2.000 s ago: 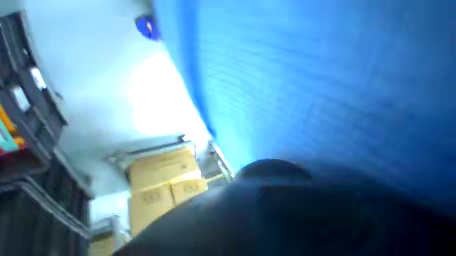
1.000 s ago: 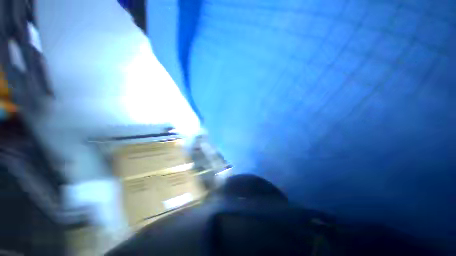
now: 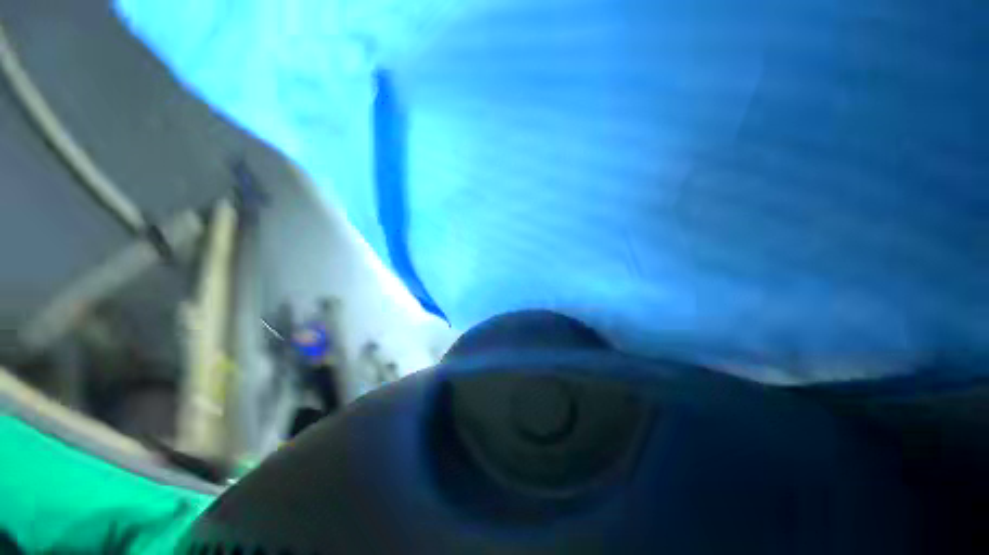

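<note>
A blue smock [image 3: 672,195] fills the upper and right part of the head view, very close to the camera and blurred. A darker blue fold or strip runs down it left of the middle. A large dark rounded object [image 3: 542,434] with a circular recess covers the lower middle and right; I cannot tell what it is. Neither my left hand nor my right hand shows. No held or worked-on thing is in view.
A green surface [image 3: 76,488] with a pale edge lies at the lower left. Behind it are blurred pale bars [image 3: 212,336] and grey floor. Small dark and blue shapes [image 3: 311,341] stand further off; they are too blurred to name.
The view has swung: the brown cartons and dark shelving at the left have gone out of view, and the green surface and pale bars have come in. The blue cloth still covers the upper right.
</note>
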